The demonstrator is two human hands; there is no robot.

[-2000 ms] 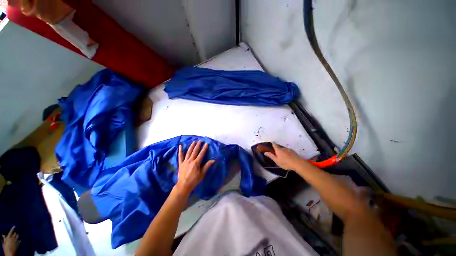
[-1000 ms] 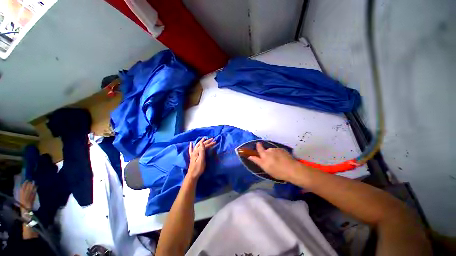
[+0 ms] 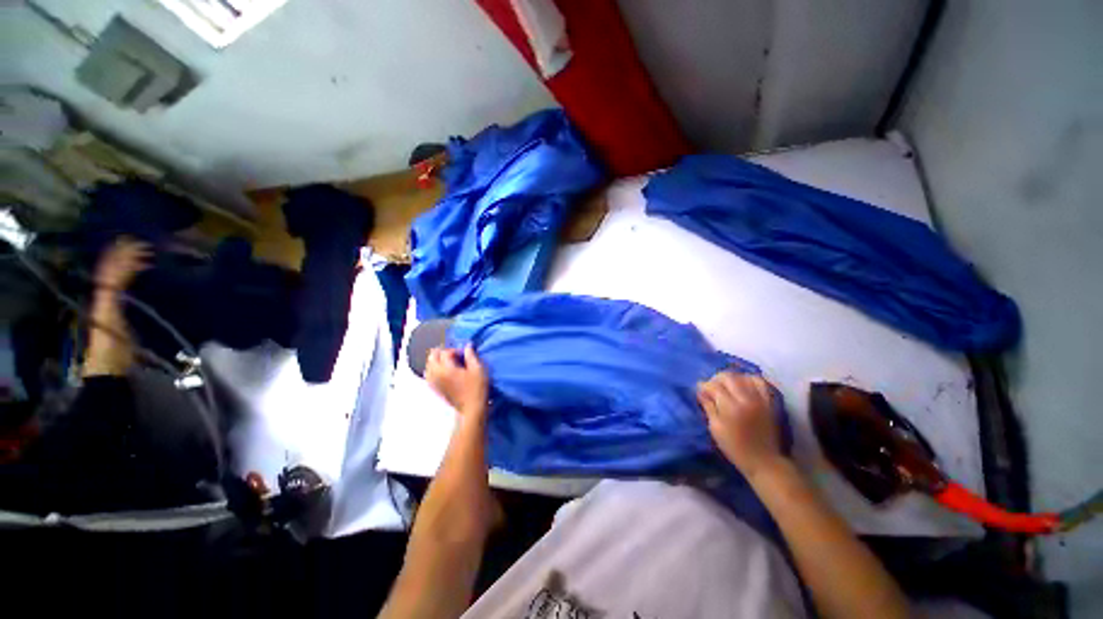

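A blue garment piece (image 3: 593, 381) lies spread over the sleeve board, whose grey rounded end (image 3: 426, 345) shows at its left. My left hand (image 3: 460, 377) pinches the garment's left edge beside that end. My right hand (image 3: 740, 417) has its fingers closed on the garment's right part. The steam iron (image 3: 865, 441) rests on the table to the right of my right hand, touched by neither hand. Its orange hose sleeve (image 3: 998, 514) runs off to the right.
A crumpled blue heap (image 3: 502, 206) lies at back left, and a long blue piece (image 3: 835, 254) at back right on the white table (image 3: 629, 260). A red roll (image 3: 617, 91) leans at the back. Another worker's arm (image 3: 109, 308), navy garments (image 3: 327, 278) and white cloth (image 3: 363, 399) are at left.
My right hand has let go of the iron, which now stands at the right, and holds the cloth. My left hand has moved to the garment's left edge. The view has shifted left.
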